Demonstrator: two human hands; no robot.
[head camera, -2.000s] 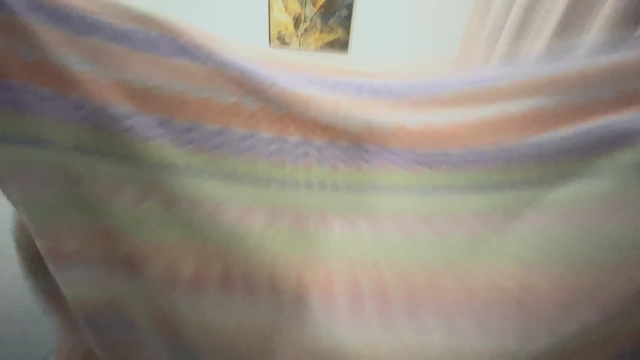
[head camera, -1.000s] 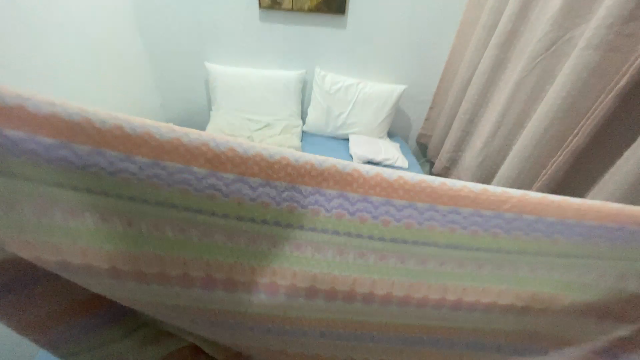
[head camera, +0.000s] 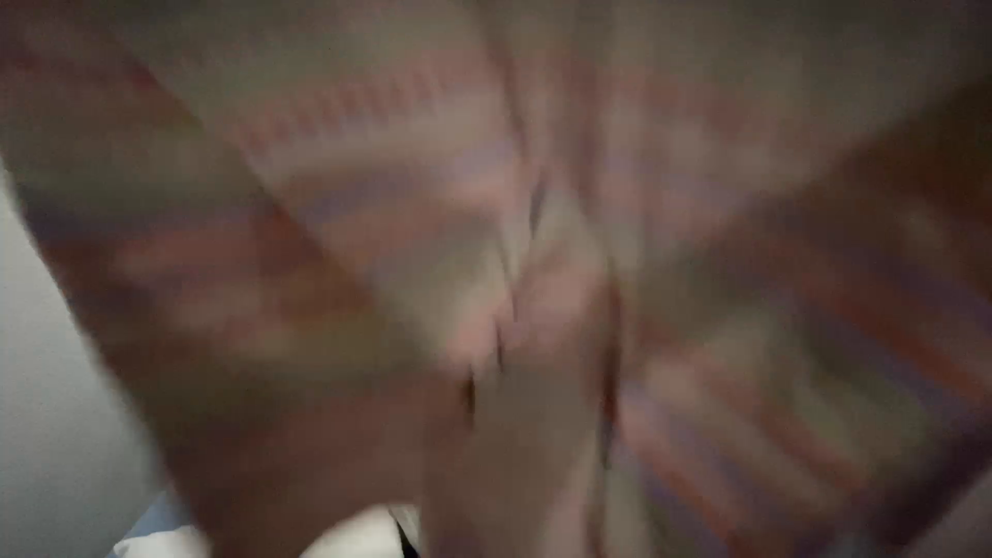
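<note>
A striped fabric sheet or blanket (head camera: 558, 310) in muted orange, purple, green and pink fills nearly the whole head view. It hangs close to the camera, blurred, with folds gathered down its middle. Its left edge slants from the upper left down to the bottom. Neither my left hand nor my right hand can be made out; the cloth may hide them, so what they hold does not show.
A pale wall (head camera: 62, 372) shows past the cloth on the left. At the bottom left are a bit of blue bedding (head camera: 155, 515) and a white piece of cloth (head camera: 163, 542). Another whitish patch (head camera: 360, 535) lies below the sheet, its kind unclear.
The striped cloth has risen and now blocks the pillows, the curtain and the picture that showed a second ago. It hangs in folds where it was spread wide before.
</note>
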